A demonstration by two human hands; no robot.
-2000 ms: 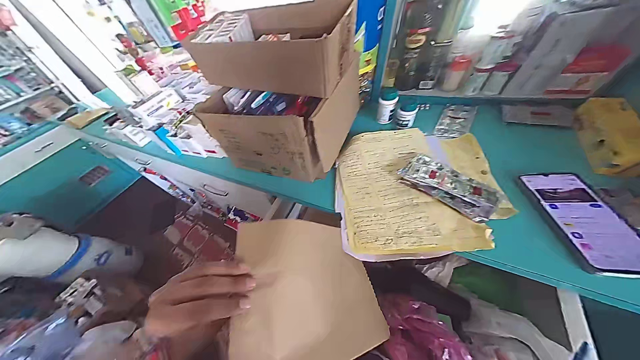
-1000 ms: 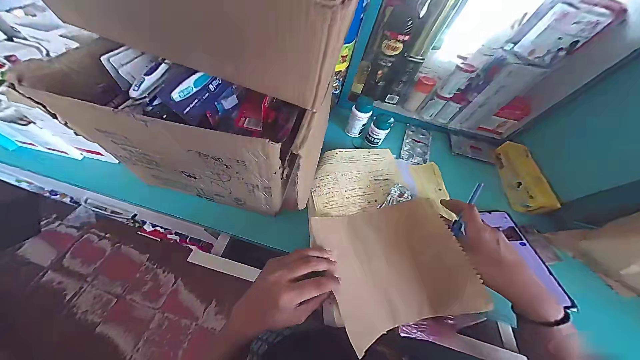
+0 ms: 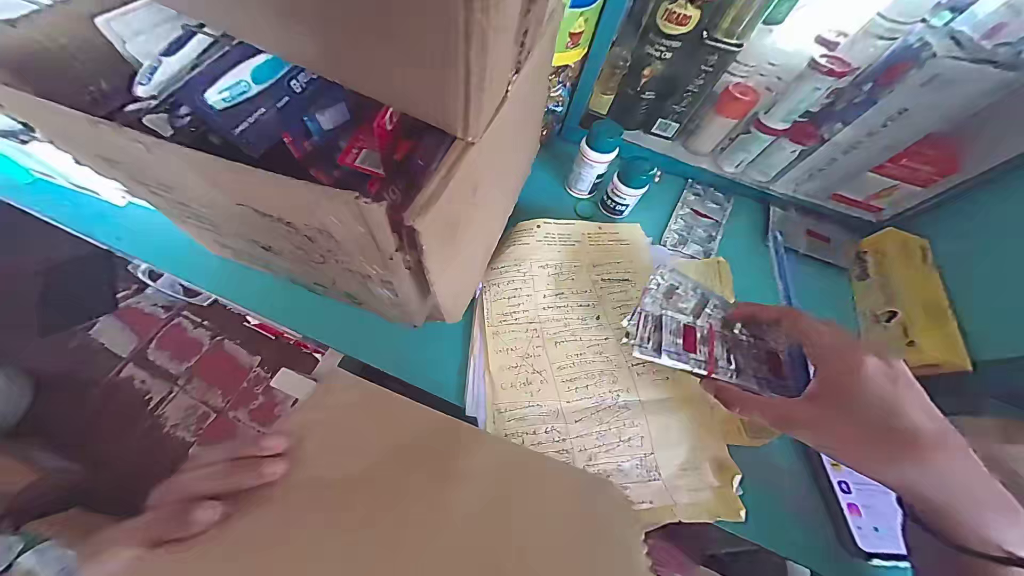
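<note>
My right hand grips a stack of foil blister packs between thumb and fingers, over handwritten yellowish sheets on the teal counter. A brown paper bag fills the bottom middle. My left hand lies along the bag's left edge, fingers together; whether it pinches the paper is unclear. A blue pen shows just above my right hand. Part of a lit smartphone is visible below my right wrist.
Open cardboard boxes with packaged goods stand at left. Two white bottles with dark green caps and a loose blister strip sit by the glass display case. A yellow carton lies at right. Red floor tiles show below the counter.
My right hand has moved from beside the phone to the blister packs and taken hold of them. The brown bag has come down off the written sheets, which now show more. The view has shifted.
</note>
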